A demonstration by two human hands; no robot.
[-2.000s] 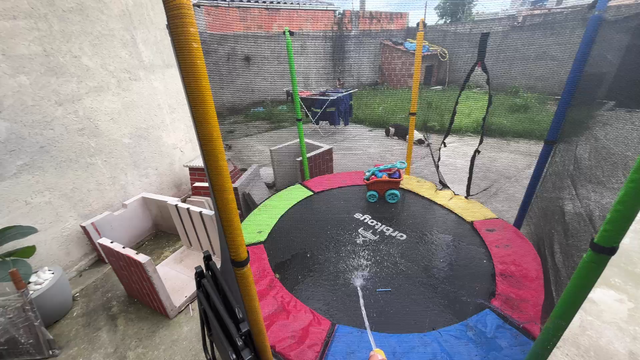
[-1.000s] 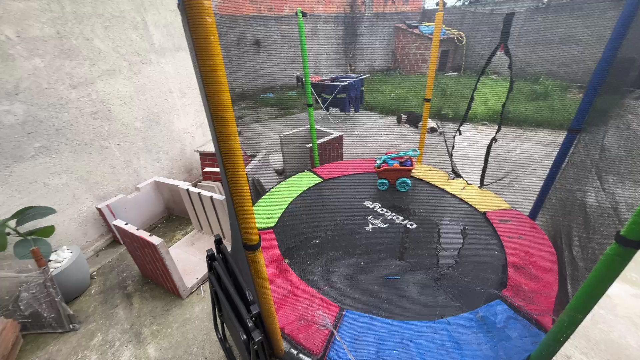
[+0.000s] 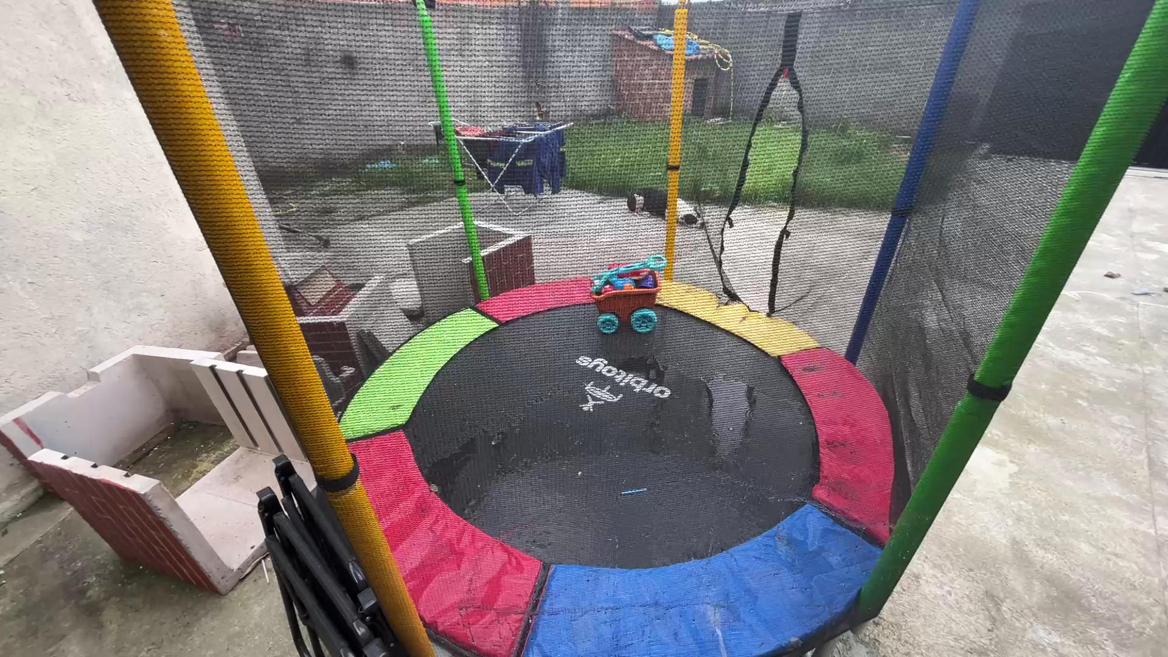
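Neither of my hands is in view. In front of me stands a round trampoline with a wet black mat (image 3: 547, 456), seen through its mesh enclosure. Its padded rim is red, green, yellow and blue; the blue pad (image 3: 703, 593) is nearest to me. A toy wagon (image 3: 626, 297) with turquoise wheels, loaded with small toys, stands at the far rim. A small blue stick-like object (image 3: 633, 492) lies on the mat. A faint streak that may be water shows over the blue pad.
Yellow (image 3: 233, 292) and green (image 3: 1049, 301) padded poles rise at the near left and right. Folded black metal frames (image 3: 315, 566) lean at the lower left, beside pale brick-patterned masonry pieces (image 3: 119, 511). Behind the net are a drying rack (image 3: 520, 160) with clothes and a black-and-white animal (image 3: 662, 205) lying down.
The water jet that struck the mat two seconds ago, and the orange tip at its base, no longer show there. The view has moved nearer the trampoline.
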